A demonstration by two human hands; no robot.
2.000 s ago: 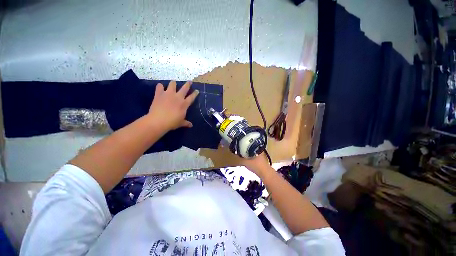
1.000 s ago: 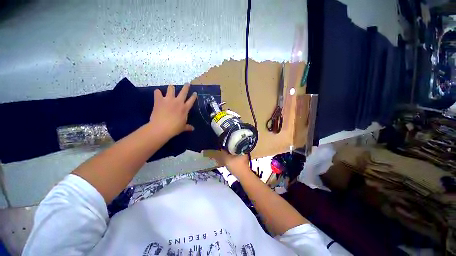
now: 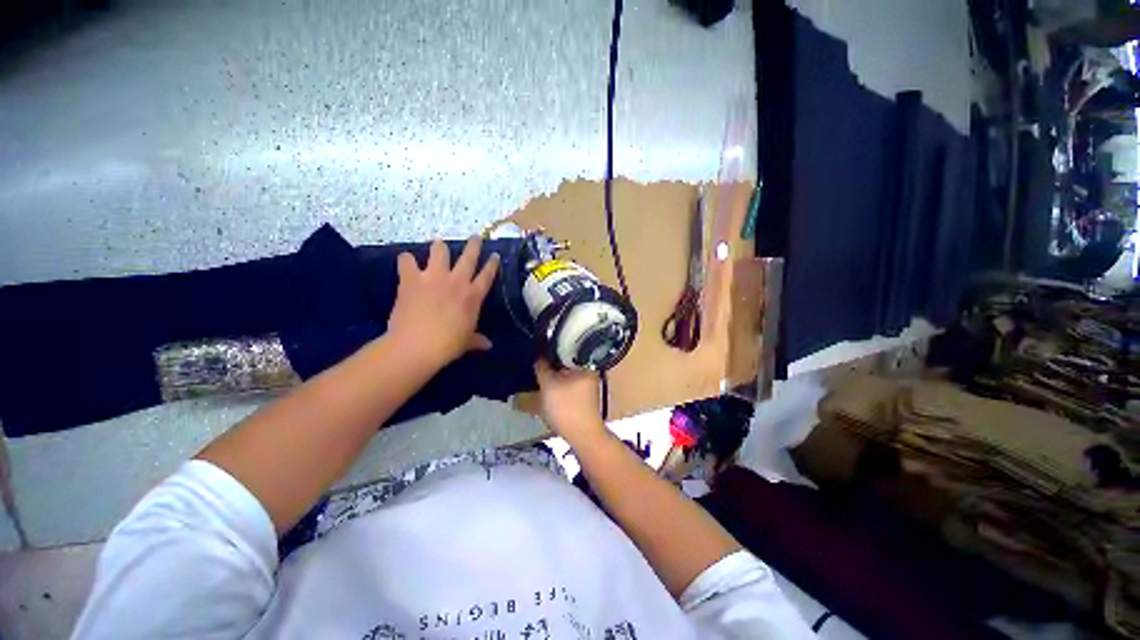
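Note:
Navy cut panels lie in a long strip across the table, their right end on brown paper. My left hand lies flat on the cloth, fingers spread, just left of the cutter. The electric round-knife cutter stands at the cloth's right end, its front at the far edge. My right hand is at the near side of the cutter's motor head and holds it; its grip is partly hidden. A mottled silver-brown pattern weight lies at the strip's near edge on the left.
Shears with dark red-brown handles lie on the paper. A clear ruler and a teal-green pen lie further right. The cutter's black cord crosses the table. A large navy panel stack is at right. A person with dark hair is beyond the near edge.
The cutter has moved along the cloth towards its far edge, with my right hand following. My left hand stays flat on the cloth. The person's head has come into view by the near edge.

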